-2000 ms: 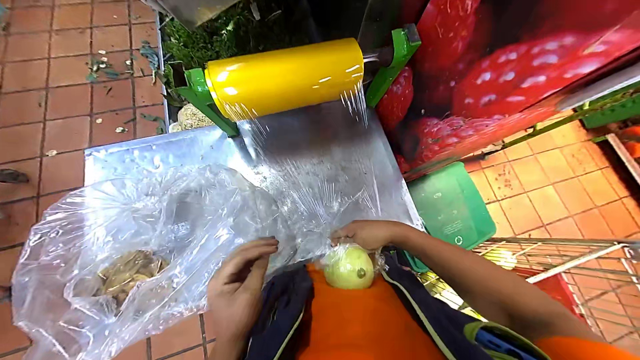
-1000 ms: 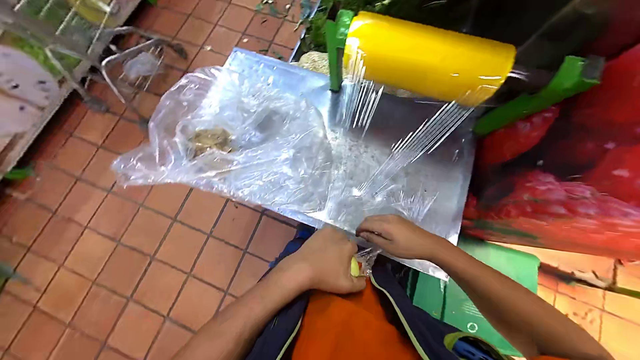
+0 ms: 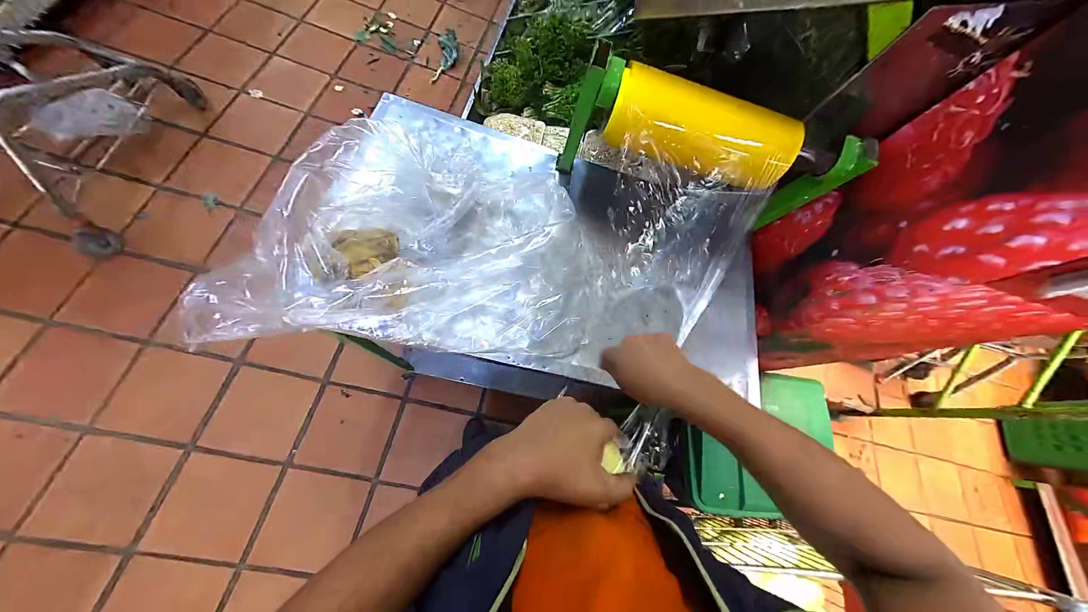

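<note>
My left hand [image 3: 565,455] is closed around a pale yellow-green round fruit or vegetable [image 3: 613,457], close against my body; clear plastic film bunches beside it. My right hand [image 3: 650,367] lies over the front edge of the metal table [image 3: 722,327], on the stretched plastic film [image 3: 680,246]; its fingers are curled and blurred, and their hold on the film cannot be told. The film runs down from a yellow roll [image 3: 701,123] held between green brackets. On the table's left part lies a large clear plastic bag [image 3: 425,255] with brownish matter [image 3: 365,251] inside.
Leafy greens [image 3: 544,72] stand behind the table. A green plastic crate [image 3: 735,476] and a wire cart [image 3: 765,552] are low at the right. A panel with a raspberry picture [image 3: 952,263] borders the right side. A metal frame with wheels [image 3: 93,119] stands on the tiled floor at the left.
My left hand, apart from the fruit two seconds ago, is now closed around it. My right hand has left the fruit and lies over the table's front edge. The view has shifted.
</note>
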